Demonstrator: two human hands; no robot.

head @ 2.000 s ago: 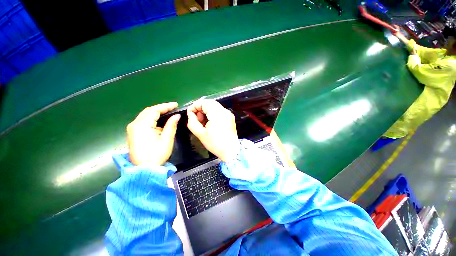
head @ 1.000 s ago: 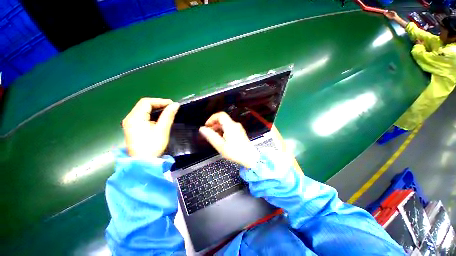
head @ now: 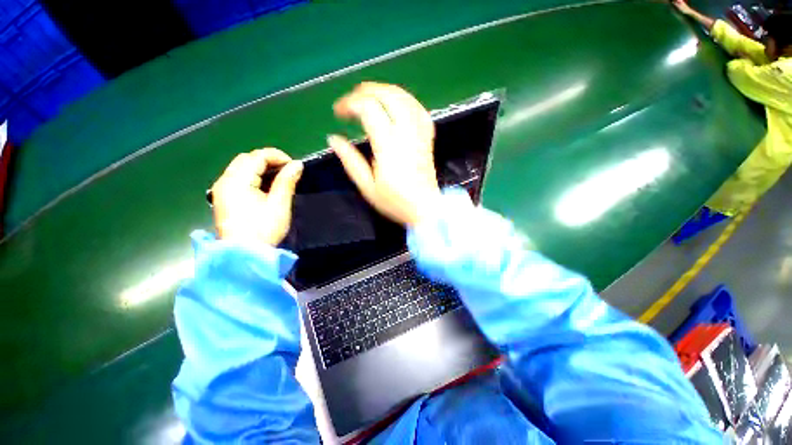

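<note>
A grey laptop (head: 378, 369) lies open in front of me, with its black keyboard (head: 373, 313) showing and its glossy black screen (head: 334, 226) raised. My left hand (head: 252, 195) is at the screen's left top corner, thumb and fingers closed on the edge. My right hand (head: 382, 148) is above the screen's top edge, blurred, with thumb and fingers apart and nothing visible in it. A clear film strip (head: 473, 102) shows along the right part of the top edge. A red edge shows beneath the laptop's front.
A long green bench (head: 217, 130) bears the laptop. Blue crates (head: 43, 69) stand behind at the left. A person in a yellow smock (head: 747, 139) is at the far right. Stacked wrapped units (head: 738, 374) with red trays lie at the lower right.
My right hand has moved from in front of the screen up to its top edge and opened. My left hand has stayed at the corner. The view has shifted slightly.
</note>
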